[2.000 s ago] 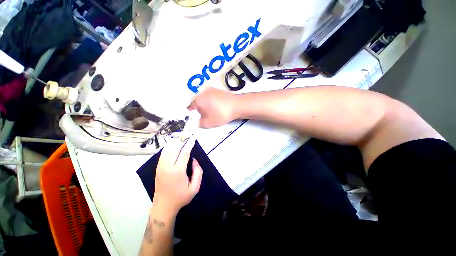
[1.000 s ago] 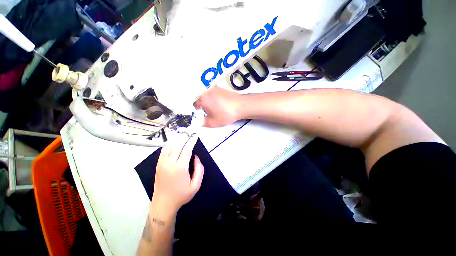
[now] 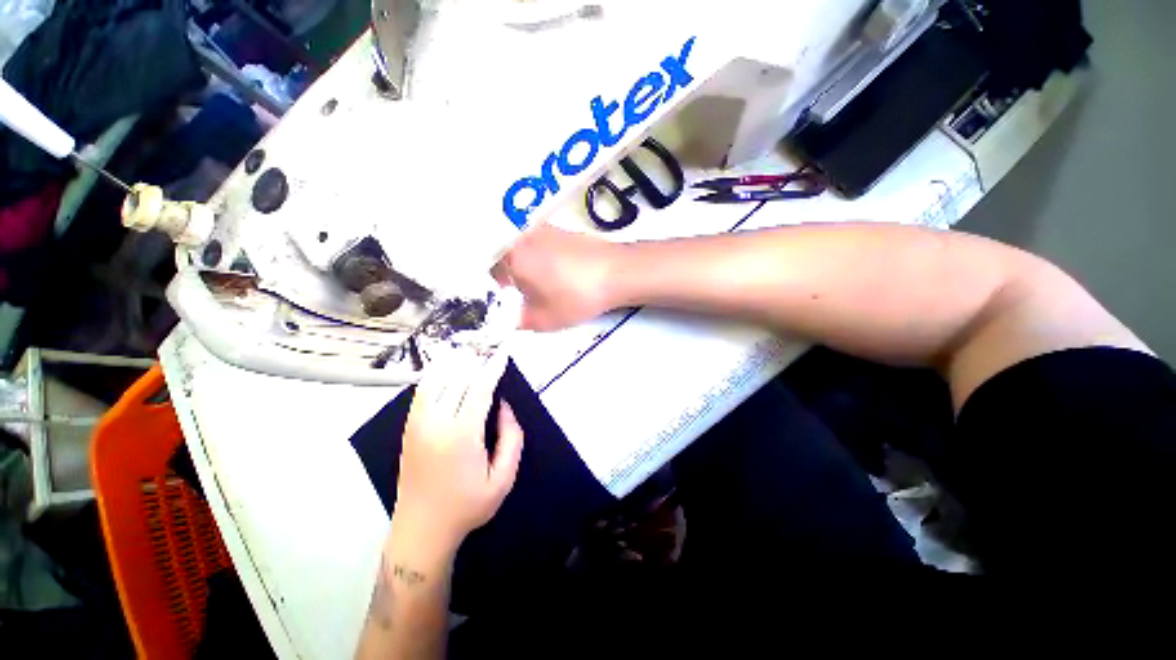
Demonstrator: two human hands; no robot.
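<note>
The white sewing machine (image 3: 439, 155) with blue "protex" lettering stands on the white table. A dark fabric panel (image 3: 555, 445) lies flat at its needle area and hangs over the front table edge. My left hand (image 3: 458, 445) lies flat on the panel, fingertips beside the presser foot and needle (image 3: 451, 320), thumb apart. My right hand (image 3: 561, 277) is curled at the right side of the needle area, below the lettering. Bright glare hides its fingertips and whether they hold anything.
Black looped scissors handles (image 3: 632, 187) and dark and red snips (image 3: 758, 187) lie right of the machine head. A black box (image 3: 890, 123) is at the table's far right. An orange perforated basket (image 3: 161, 516) stands left of the table. Dark cloth (image 3: 103, 77) is piled behind.
The view has shifted slightly back and forth. Both hands and the dark panel keep nearly the same place at the needle area.
</note>
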